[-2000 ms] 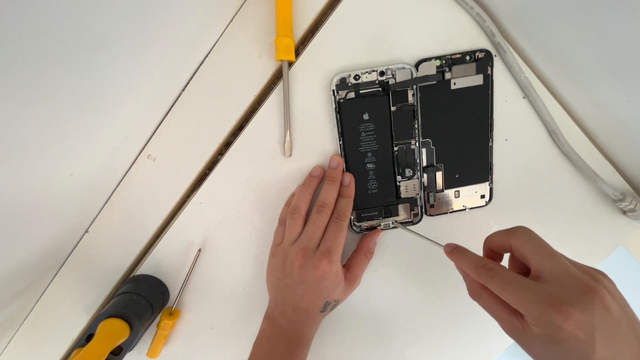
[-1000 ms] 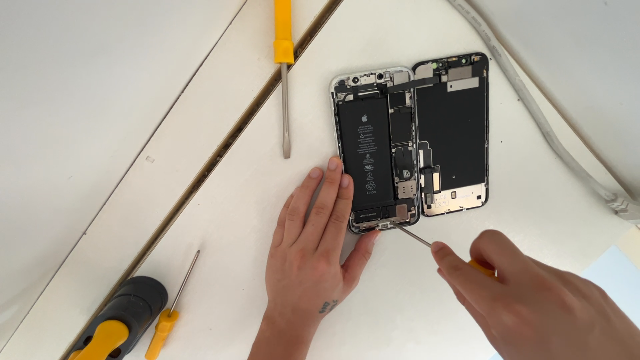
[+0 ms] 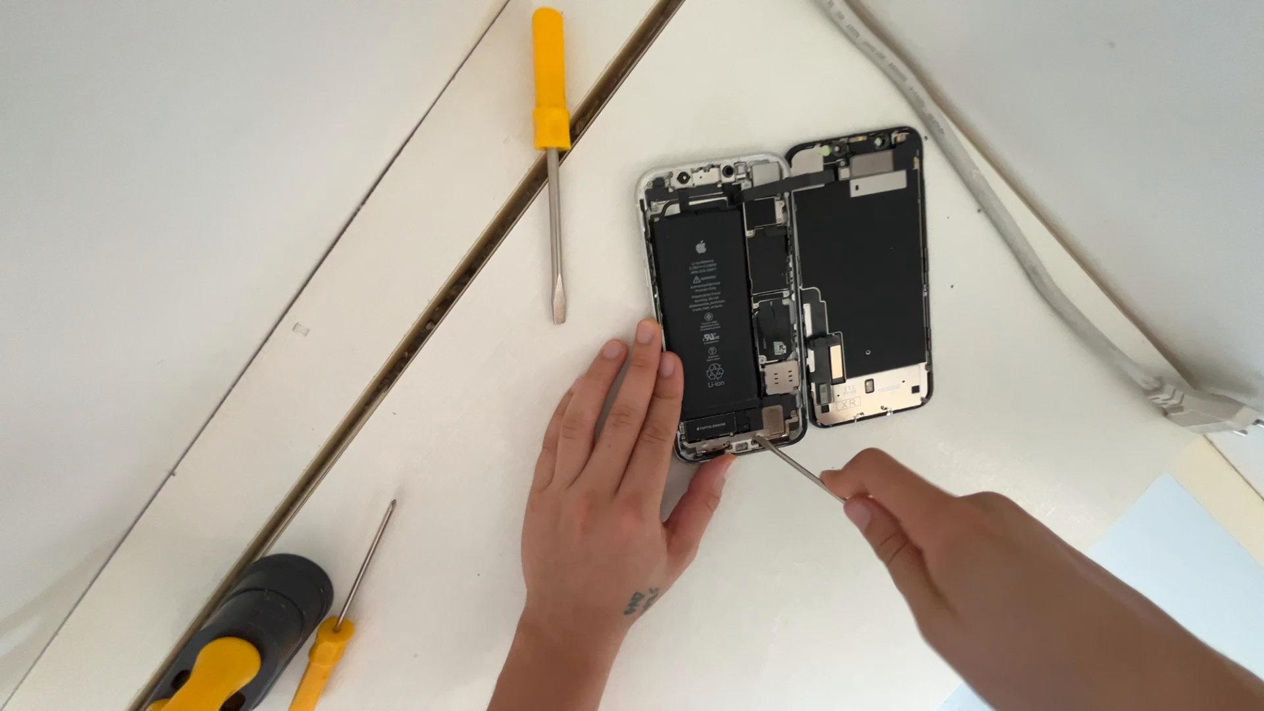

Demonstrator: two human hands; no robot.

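Observation:
An opened Apple smartphone lies on the white surface. Its body, with a black battery inside, is on the left, and its display assembly lies face down on the right, joined near the top by a flex cable. My left hand rests flat against the body's lower left side, thumb at the bottom edge. My right hand grips a thin screwdriver by its front part; its tip touches the lower inside of the body. The handle is hidden by my hand.
A yellow-handled flat screwdriver lies above left. A smaller yellow-handled screwdriver and a black and yellow tool are at lower left. A grey cable with a plug runs down the right. A pale blue sheet lies lower right. A dark groove crosses the surface diagonally.
My right hand has turned around the screwdriver, and the yellow handle seen one second ago is now hidden. My left hand stays beside the phone body.

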